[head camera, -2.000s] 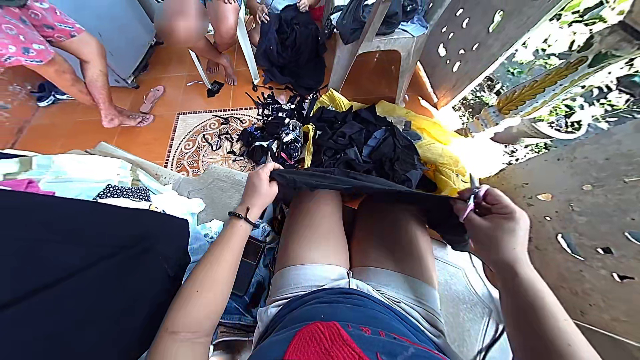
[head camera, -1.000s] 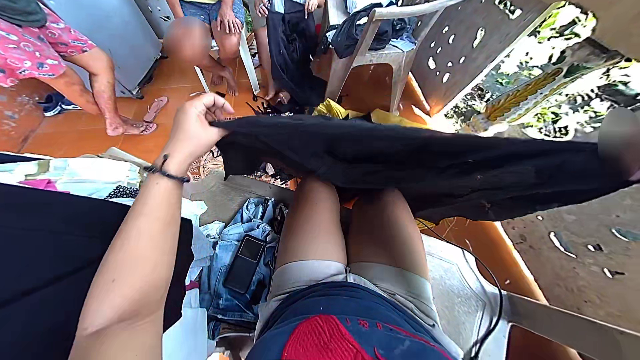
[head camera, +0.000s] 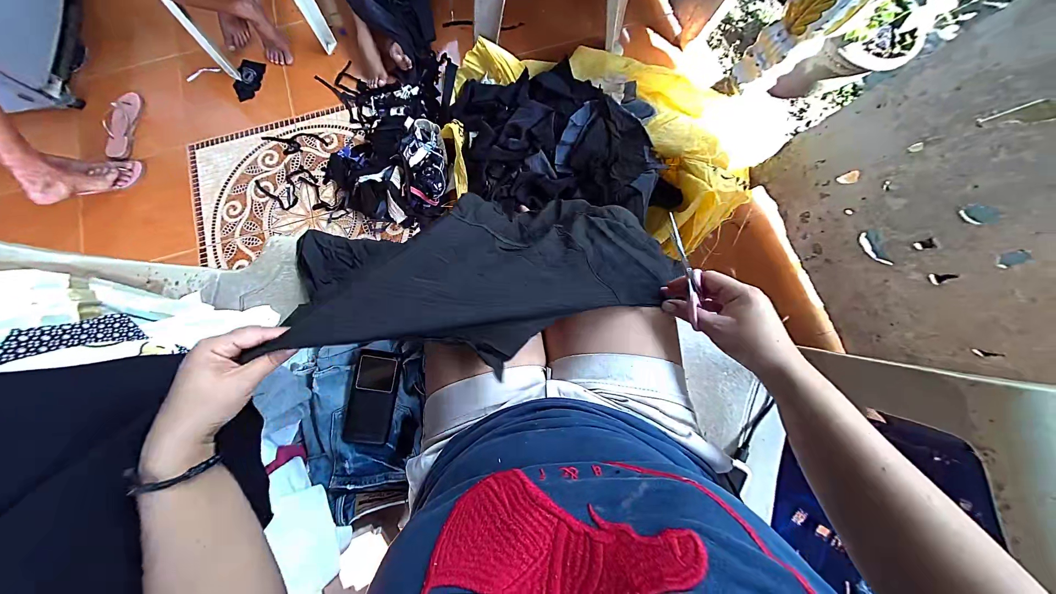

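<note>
A piece of black cloth [head camera: 462, 285] is stretched across my lap, its far part bunched over my knees. My left hand [head camera: 219, 379] pinches its left corner between thumb and fingers. At the other end, my right hand [head camera: 726, 318] grips the cloth's edge and also holds a pair of scissors [head camera: 691, 285], blades pointing up and away. Beyond my knees lies a heap of dark cloth pieces [head camera: 553, 140] on a yellow plastic sack [head camera: 701, 140]. Left of it is a pile of black strips and scraps [head camera: 396, 165].
To my left are black fabric [head camera: 74, 462], white cloths [head camera: 49, 297] and folded jeans [head camera: 330, 412] with a black phone [head camera: 371, 396] on top. A pink flip-flop [head camera: 124, 124] and other people's bare feet [head camera: 247, 33] are on the tiled floor. A perforated wall [head camera: 924, 214] stands at right.
The black cloth, spread wide and raised one second ago, now lies lower over my thighs. My left hand has come down toward me. My right hand, blurred at the edge before, is back beside my right thigh.
</note>
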